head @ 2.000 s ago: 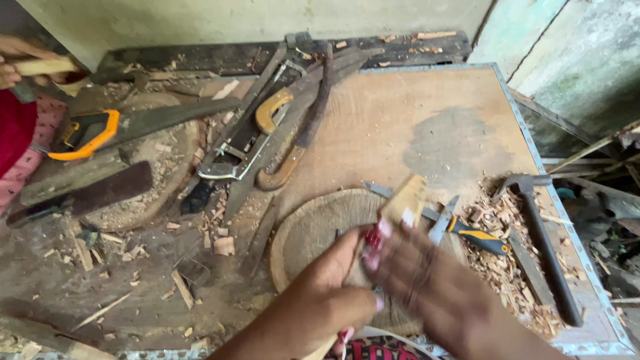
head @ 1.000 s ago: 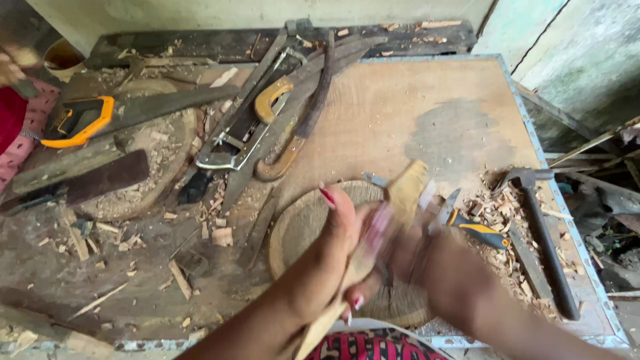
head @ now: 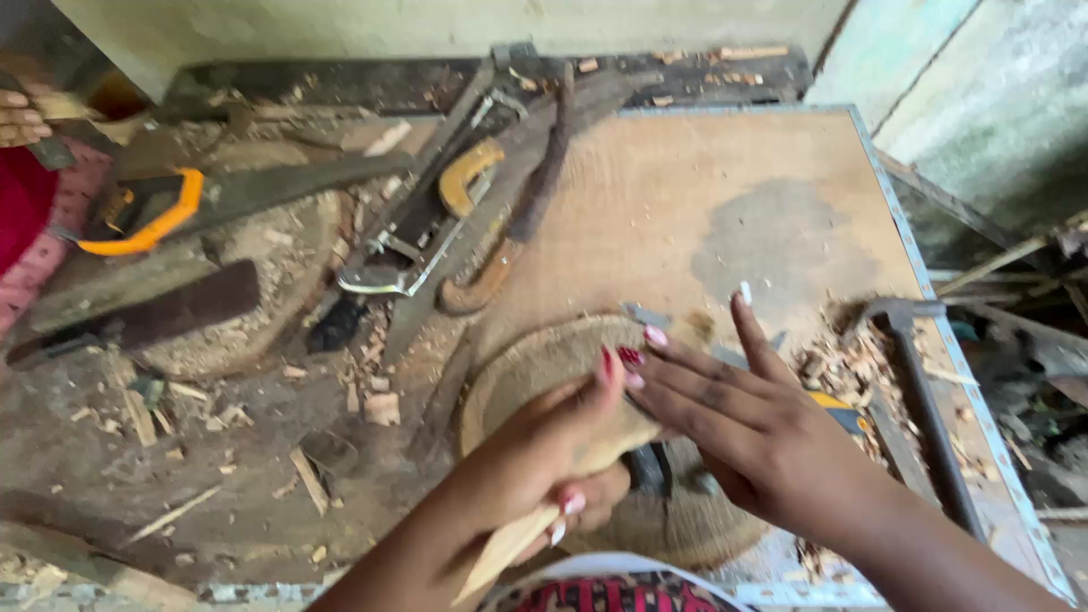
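Note:
My left hand (head: 552, 450) is closed around a pale carved wooden piece (head: 510, 544), whose pointed end sticks out below the fingers toward my lap. Flat fingers of my right hand (head: 748, 416) lie over the upper part of that piece, thumb or finger raised; whether it grips anything is hard to see. Both hands are above a round wooden block (head: 544, 357). A dark object (head: 648, 469) shows between the hands on the block. Partly behind my right hand lies a yellow-and-black tool handle (head: 837, 414).
A claw hammer (head: 922, 408) lies among shavings at the right edge. Left of centre are a hacksaw (head: 391, 263), curved-handled saws (head: 480, 285) and an orange-handled handsaw (head: 144, 229). A dark blade (head: 170, 314) rests on a second block (head: 314, 280). Another person's hand (head: 21, 119) is at upper left.
The wooden piece's broad upper end, raised between my hands before, is now lowered and mostly covered by them. My right hand's fingers have spread and lie flatter.

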